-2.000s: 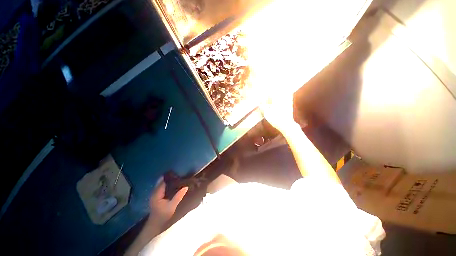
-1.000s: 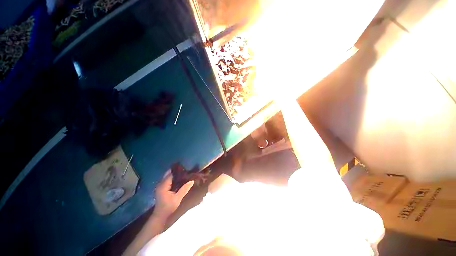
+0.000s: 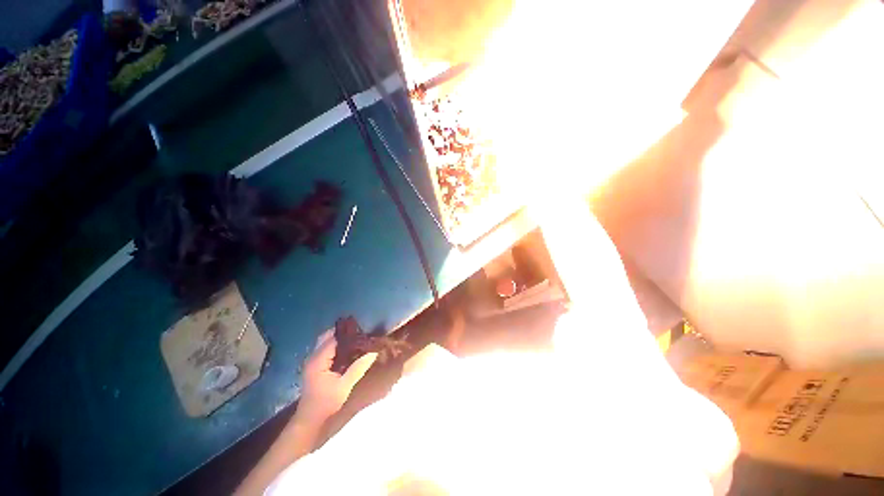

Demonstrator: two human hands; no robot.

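My left hand (image 3: 328, 376) is at the bench's near edge and holds a dark reddish-black moulded part (image 3: 348, 343) with a lighter brown end pointing right. My right forearm (image 3: 603, 276) reaches up to the near corner of a brightly lit tray of small brown parts (image 3: 454, 184). My right hand is lost in the glare, so its grip cannot be seen. A tan cardboard pad (image 3: 182, 360) lies left of my left hand, with a small white dish (image 3: 219, 377) and a thin pale stick (image 3: 248, 322) on it.
A heap of dark parts (image 3: 199, 228) lies beyond the pad on the green bench (image 3: 107, 378). A short white rod (image 3: 349, 225) lies right of it. A blue crate (image 3: 82, 87) stands at upper left. Cardboard cartons (image 3: 746, 402) are at lower right.
The view has shifted slightly and the picture has brightened. My left hand still holds the dark part. My right arm still reaches to the tray and is more washed out.
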